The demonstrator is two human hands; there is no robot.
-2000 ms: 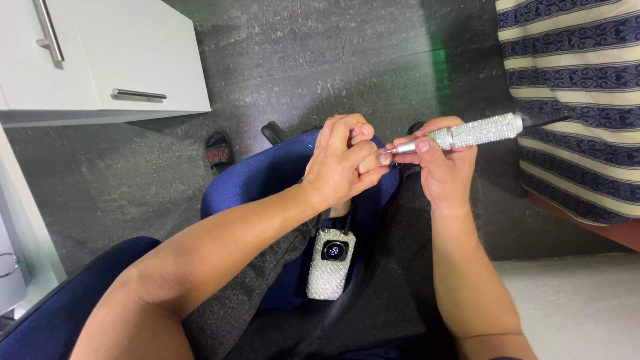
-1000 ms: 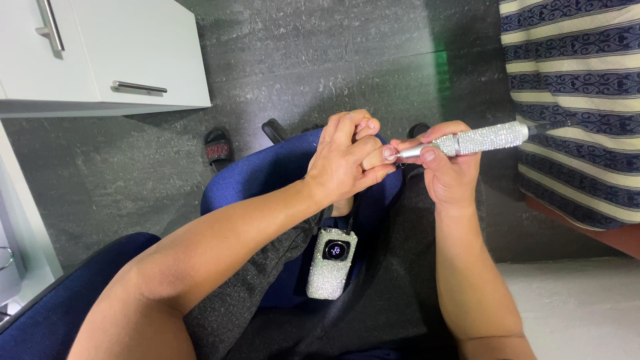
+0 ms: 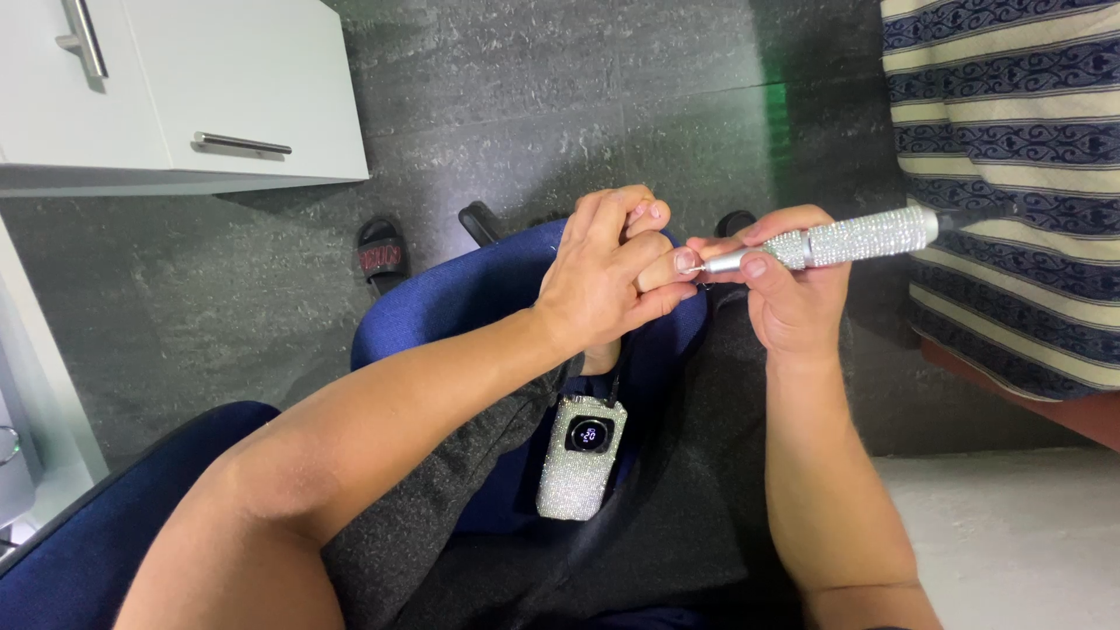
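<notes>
My right hand [image 3: 796, 271] holds a rhinestone-covered electric nail drill pen [image 3: 866, 238] between thumb and fingers. The thin bit of the pen meets or nearly meets the nail [image 3: 687, 261] of a bent finger of my left hand [image 3: 599, 262]. My left thumb lies under that finger; the other left fingers are curled. Below the hands, a rhinestone-covered control unit [image 3: 573, 472] with a small round lit display rests near my lap, a dark cord at its top. Bare skin, perhaps part of my foot, shows under my left wrist.
I sit on a blue upholstered chair [image 3: 437, 289]. A second blue chair edge [image 3: 131, 490] is at lower left. White cabinets [image 3: 254, 87] with metal handles stand at upper left. A black slide sandal [image 3: 381, 254] lies on the grey floor. Striped fabric [image 3: 1006, 166] hangs at the right.
The drill pen has shifted slightly to the right and changed its tilt a little in my right hand. My left hand stays in nearly the same pose.
</notes>
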